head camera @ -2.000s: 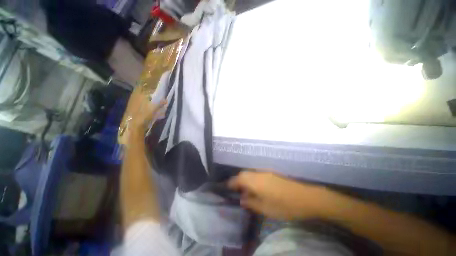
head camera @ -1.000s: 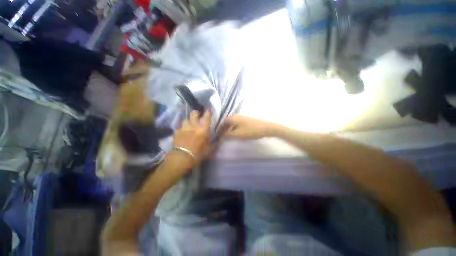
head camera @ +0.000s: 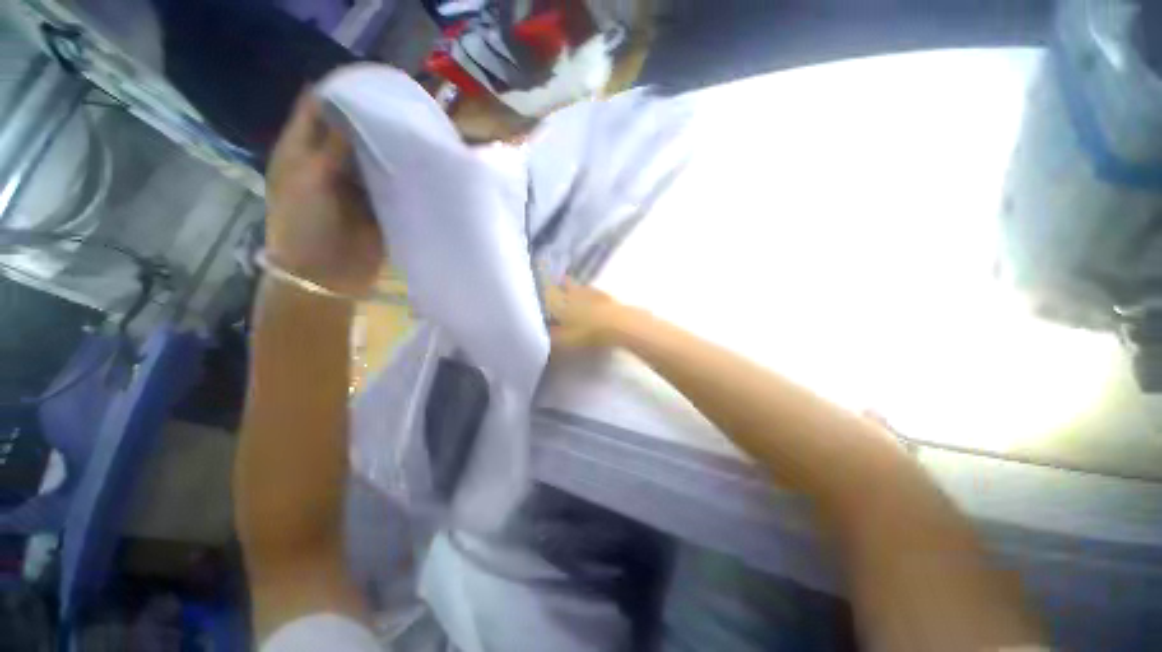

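A pale grey-white garment panel (head camera: 465,248) hangs in folds over the left end of the table, with a dark patch showing in its lower part. My left hand (head camera: 319,191) holds the panel's upper end, raised at the left; its fingers are partly hidden by the cloth. My right hand (head camera: 576,312) is at the panel's right edge, by the table's front left corner; its fingertips are blurred, and whether they grip the cloth cannot be told. More grey cloth (head camera: 605,172) lies behind on the table.
The sewing machine head (head camera: 1096,191) stands at the upper right, over the glaring white table (head camera: 816,229). The ruler-marked front edge (head camera: 663,465) runs below my right forearm. Red and white items (head camera: 510,57) lie at the top. Grey and dark cloth (head camera: 523,599) hangs below the edge.
My left hand has moved up and left, lifting the pale panel, which now hangs down in a long fold. My right hand stays near the table's left corner. The view has shifted.
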